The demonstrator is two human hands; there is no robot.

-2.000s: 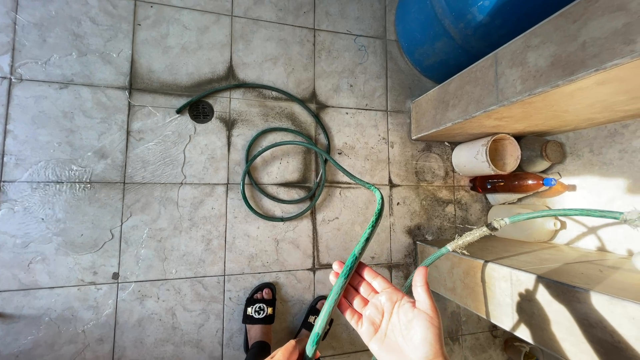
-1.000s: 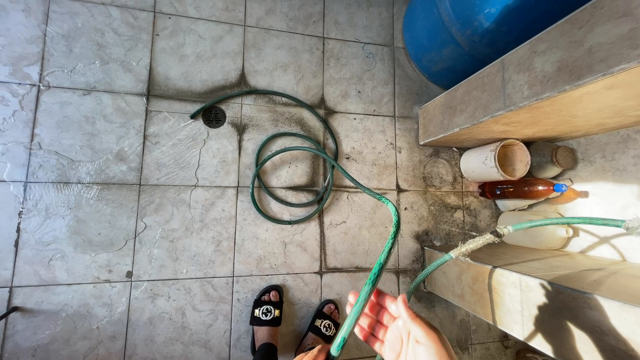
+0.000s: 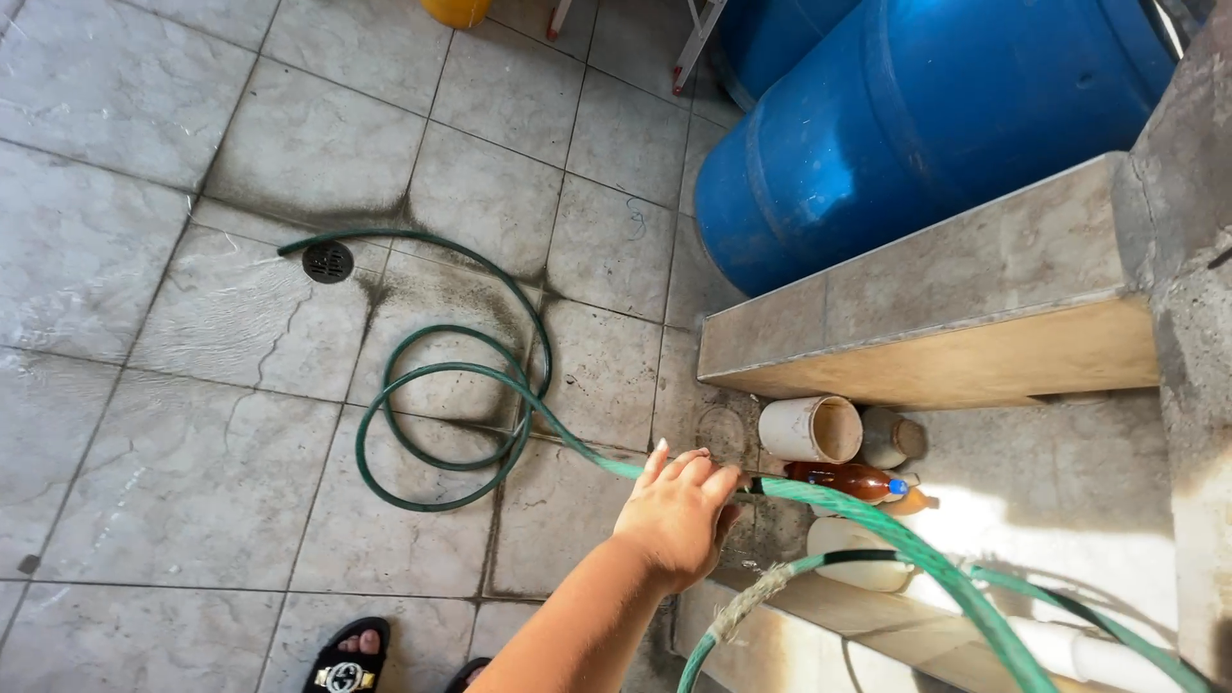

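My left hand (image 3: 679, 515) reaches in from the bottom centre, palm down, with its fingers curled over the green hose (image 3: 847, 505). To the left of the hand the hose lies in loops on the tiles, its end beside the round floor drain (image 3: 328, 262). To the right, a raised length curves toward the bottom edge. Another hose stretch, with a frayed wrapped section (image 3: 756, 602), arcs below it. Thin water spreads over the tiles left of the drain. The underside of my left hand is hidden. My right hand is not in view.
Blue barrels (image 3: 924, 125) lie behind a tiled ledge (image 3: 914, 279) at the upper right. Beside the ledge are a whitish bucket (image 3: 804, 428), a brown bottle with a blue cap (image 3: 842, 479) and a pale jug (image 3: 857, 553). Ladder feet (image 3: 681, 77) show at the top. A sandalled foot (image 3: 351, 654) stands below.
My open right hand, palm up beside the hose in both earlier frames, is out of view. My left hand has moved forward along the hose from the bottom edge. The view has shifted.
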